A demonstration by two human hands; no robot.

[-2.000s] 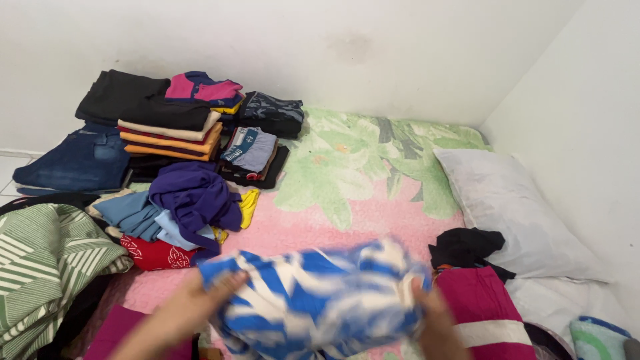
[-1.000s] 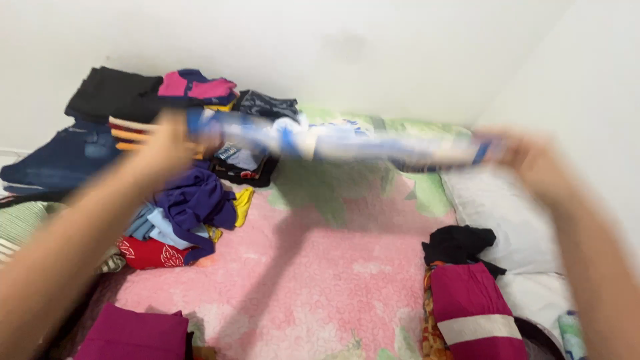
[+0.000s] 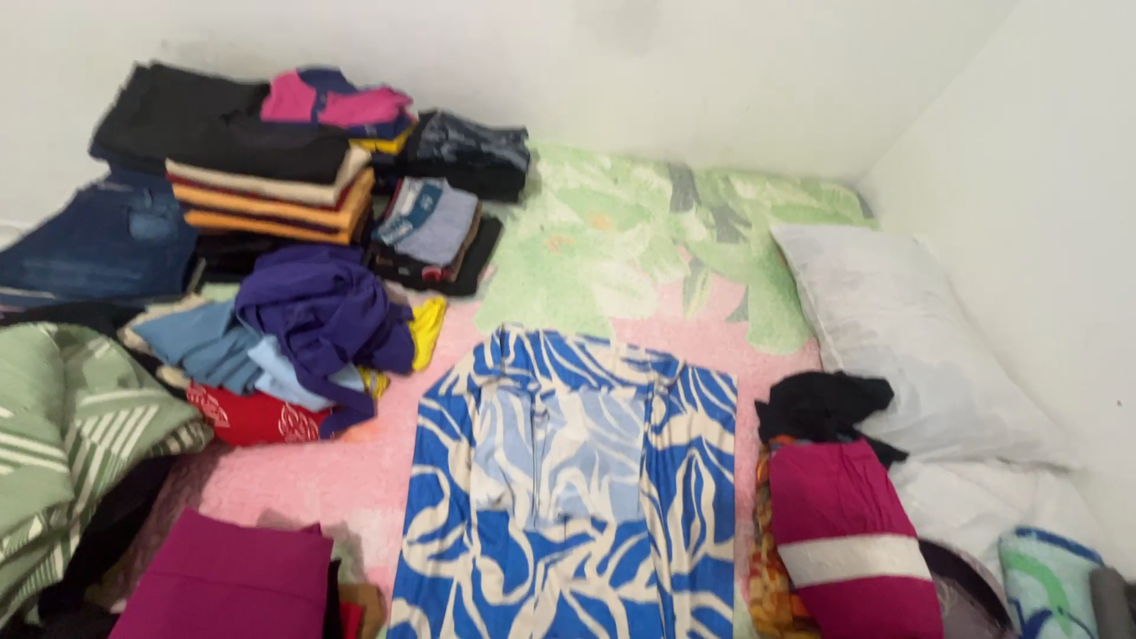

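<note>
A blue garment with a cream leaf-like pattern (image 3: 568, 559) lies spread flat on the pink and green floral bed cover (image 3: 568, 248). Its upper edge points toward the wall, and its lower part runs out of the bottom of the view. Lighter blue fabric shows in its upper middle. Neither my left hand nor my right hand is in the picture, so what they hold or touch cannot be seen. Left of the garment lies a folded magenta cloth (image 3: 235, 577); to its right is a magenta cloth with a white band (image 3: 852, 541).
Folded clothes (image 3: 275, 186) and jeans (image 3: 106, 235) are stacked at the back left. A loose purple garment (image 3: 324, 306) lies before them, beside a green patterned cloth (image 3: 80, 444). A white pillow (image 3: 914, 337) and a crumpled black cloth (image 3: 825, 399) are at the right. Walls border the bed.
The blue and cream garment was bunched between both hands, then stretched up between them; now it lies spread on the bed. Both hands have left the view.
</note>
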